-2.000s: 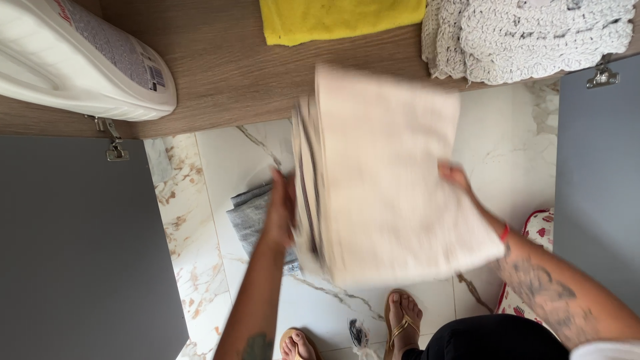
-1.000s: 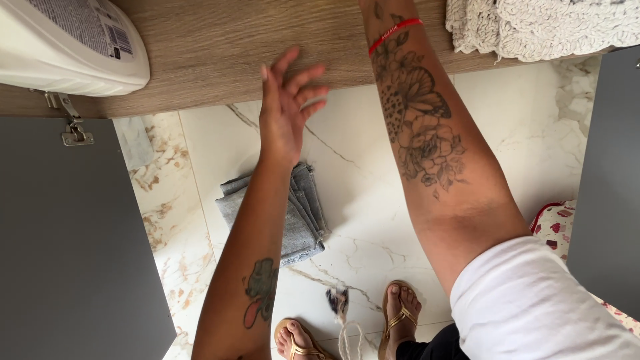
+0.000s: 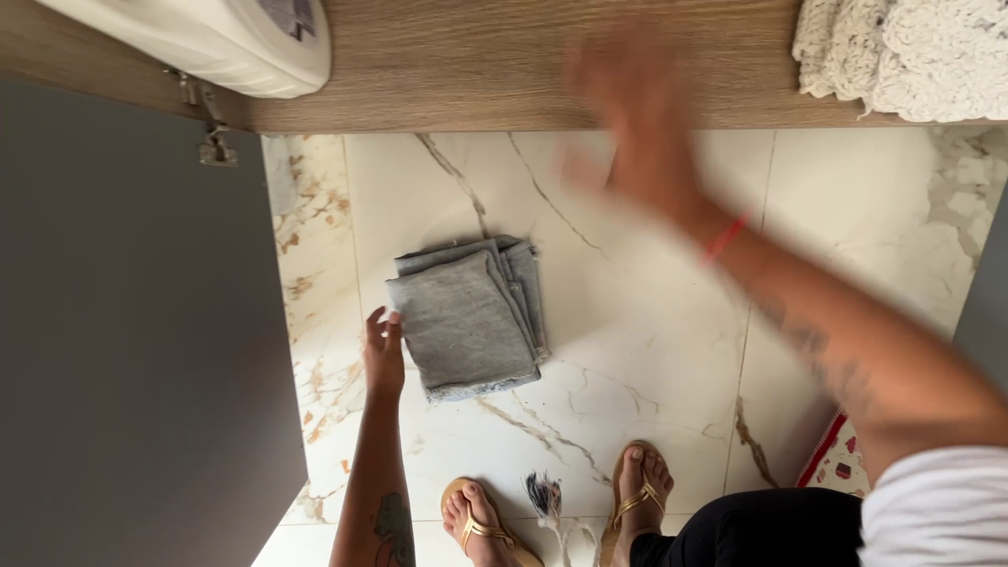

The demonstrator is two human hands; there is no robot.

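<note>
A stack of folded grey cloths [image 3: 465,319] lies on the marble-look tile floor, left of the middle of the view. My left hand [image 3: 383,346] is at the left edge of the stack, thumb and fingers apart; whether it touches the cloth is hard to tell. My right hand [image 3: 630,110], blurred by motion, hangs in the air near the front edge of the wooden shelf [image 3: 472,71] with its fingers spread and no object seen in it. A red bracelet is around that wrist.
A white plastic bottle [image 3: 268,47] stands on the shelf at the left, and folded white crocheted textiles [image 3: 937,63] lie at the right. Grey cabinet doors [image 3: 142,315] stand open on both sides. My sandalled feet [image 3: 480,520], a tassel [image 3: 543,496] and a red-edged patterned fabric [image 3: 839,457] are below.
Two seconds ago both hands held a folded beige cloth stack, now out of view. My left hand has come down from near the shelf to the grey cloths. My right hand has come back from beyond the frame.
</note>
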